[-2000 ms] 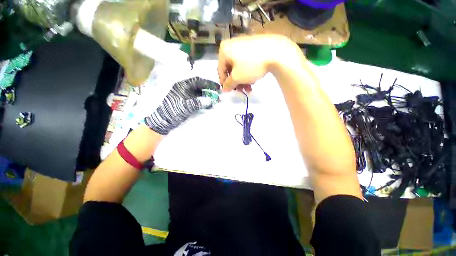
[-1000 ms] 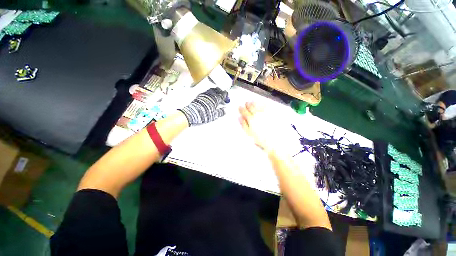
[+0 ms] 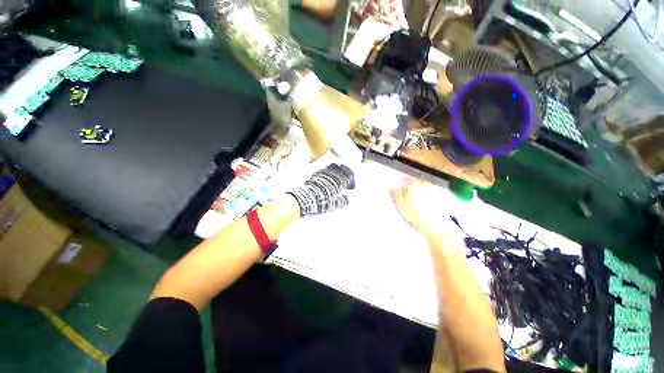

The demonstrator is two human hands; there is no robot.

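Observation:
My left hand [image 3: 325, 191] wears a mottled black and white knitted glove, with a red band at the wrist. It is over the white board [image 3: 357, 255], beside the mouth of the fume hood, its fingers curled; what it may hold is hidden. My bare right hand [image 3: 413, 200] is to the right, over the same board, washed out by glare, so its fingers and anything in them cannot be made out. A tangled heap of black cables [image 3: 535, 291] lies on the board's right end.
A yellowish fume hood [image 3: 324, 120] hangs behind my left hand. A fan [image 3: 491, 115] with a purple rim stands behind the wooden board [image 3: 466, 172]. A black mat [image 3: 153, 156] at left bears small yellow-black components [image 3: 95, 134]. Green circuit panels [image 3: 630, 313] lie at far right.
The view has swung, bringing the fan and right-hand panels in. My hands are now farther apart than two seconds ago. The coiled cable that hung from my right hand no longer shows.

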